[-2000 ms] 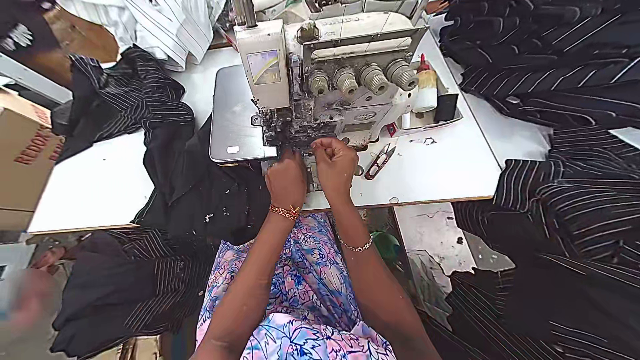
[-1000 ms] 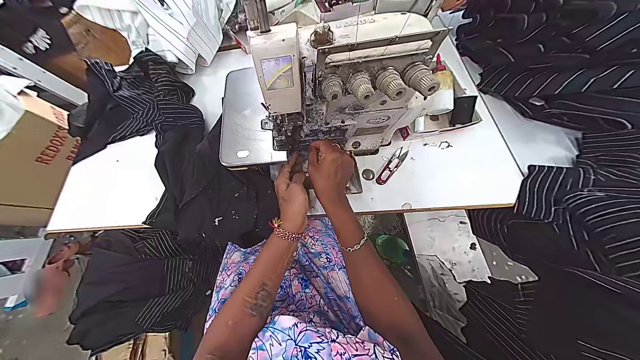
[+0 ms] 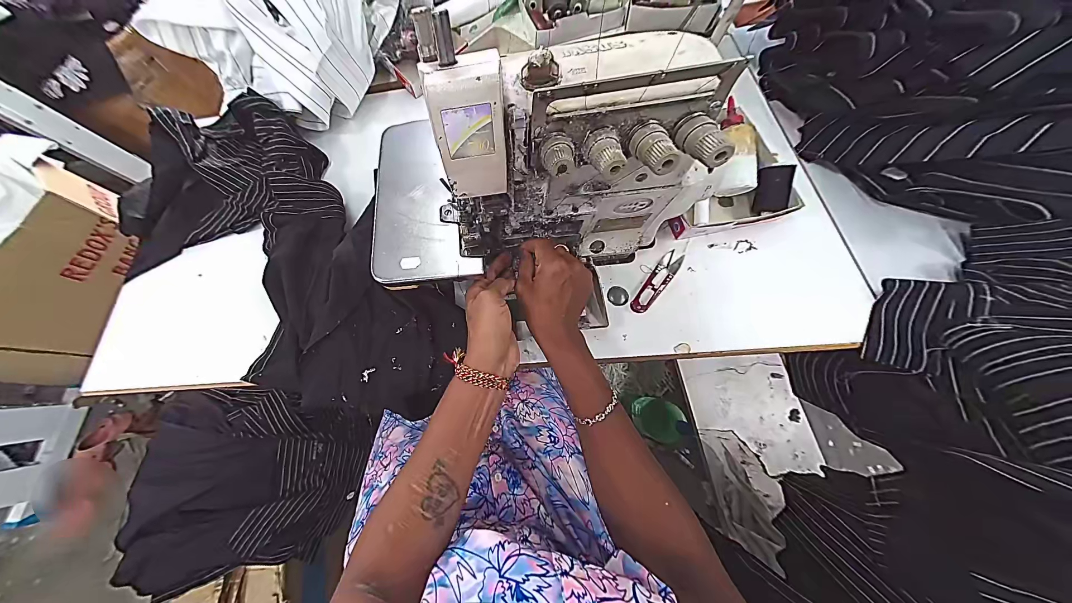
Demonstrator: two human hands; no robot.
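Observation:
An overlock sewing machine [image 3: 578, 151] with several tension dials stands on the white table [image 3: 745, 301]. My left hand [image 3: 492, 314] is at the machine's lower front, below the needle area, its fingertips bent together. Close beside it, my right hand [image 3: 553, 289] has thumb and fingers pinched at the same spot. The fingers and the machine hide whatever lies between them, so what either hand holds cannot be made out. Thread snips [image 3: 657, 281] with red handles lie right of my right hand, near a small dark disc [image 3: 618, 296]. Black striped cloth [image 3: 327, 293] hangs over the table's front edge at left.
Heaps of black striped garments [image 3: 963, 335] fill the right side. White striped cloth [image 3: 276, 50] lies at the back left, and a cardboard box [image 3: 63, 268] stands at far left. A tray [image 3: 754, 215] holding a white bottle [image 3: 737, 159] sits right of the machine.
My left hand's fingers have shifted slightly against my right at the machine's lower front. Both hands stay close together there. The snips lie unmoved on the table.

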